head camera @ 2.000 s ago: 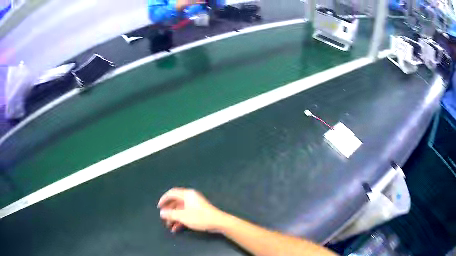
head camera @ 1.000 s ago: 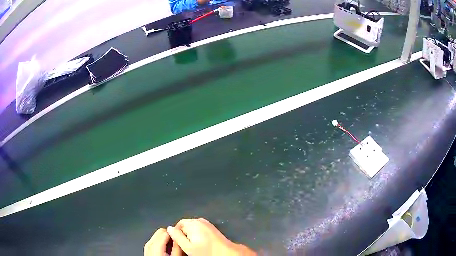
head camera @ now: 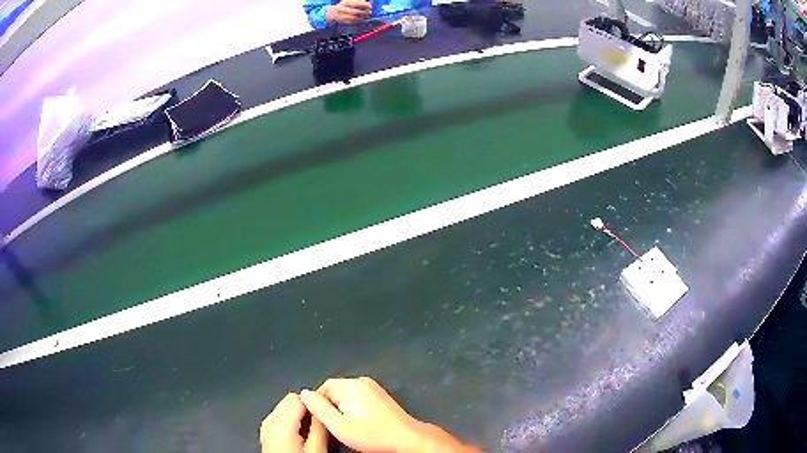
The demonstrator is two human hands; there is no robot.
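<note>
My left hand point(head camera: 288, 426) and my right hand point(head camera: 365, 412) are together at the bottom edge, above the dark bench. Their curled fingers touch, and whether anything is between them is hidden. The lower part of the left hand is cut off by the frame. A pale square heat sink module point(head camera: 655, 281) lies on the bench to the right, apart from my hands. Its thin red and dark lead ends in a small white plug point(head camera: 597, 224).
The green belt point(head camera: 354, 177) runs behind a white edge strip point(head camera: 425, 224). A white unit point(head camera: 623, 58) stands on it; more units point(head camera: 779, 115) are at right. A white bag point(head camera: 726, 398) hangs at the bench edge. A person's hand point(head camera: 348, 11) shows across the belt.
Two seconds ago only one hand showed; now both are together at the bottom edge. The white unit on the belt has shifted left relative to the post. The module stays on the bench.
</note>
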